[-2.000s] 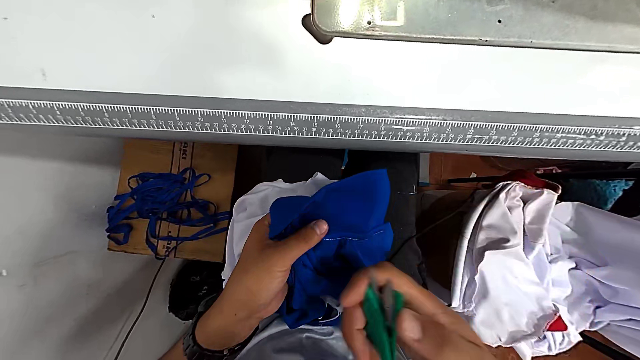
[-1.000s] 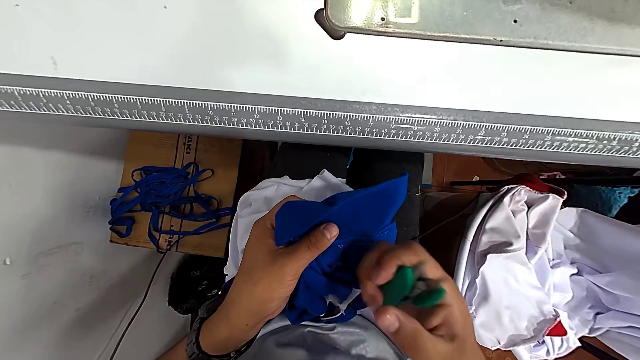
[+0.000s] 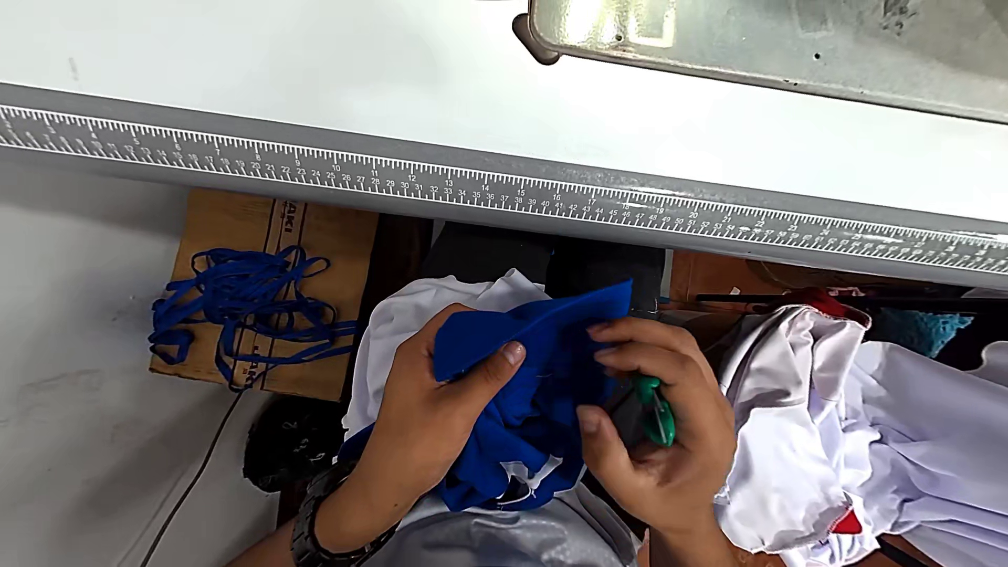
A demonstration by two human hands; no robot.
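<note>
My left hand (image 3: 441, 402), with a dark watch on the wrist, pinches a piece of blue fabric (image 3: 535, 315) between thumb and fingers. The cloth hangs in folds over my lap, and some white material and loose thread show in its lower part. To its right, my right hand (image 3: 669, 409) is curled around a small green-handled tool (image 3: 657, 413), perhaps thread snips; its blades are hidden or blurred. The fingertips of that hand are close to the blue fabric's right side; whether they touch it I cannot tell.
A white table with a printed ruler strip (image 3: 472, 185) along its grey edge spans the view. A metal machine base (image 3: 756, 55) lies on it. Below left, tangled blue cord (image 3: 244, 299) rests on cardboard (image 3: 354, 236). White garments (image 3: 795, 441) with red parts are heaped at right.
My right hand has turned and its fingers have spread from their tighter curl around the green tool. The blue fabric's upper part is folded differently over my left hand.
</note>
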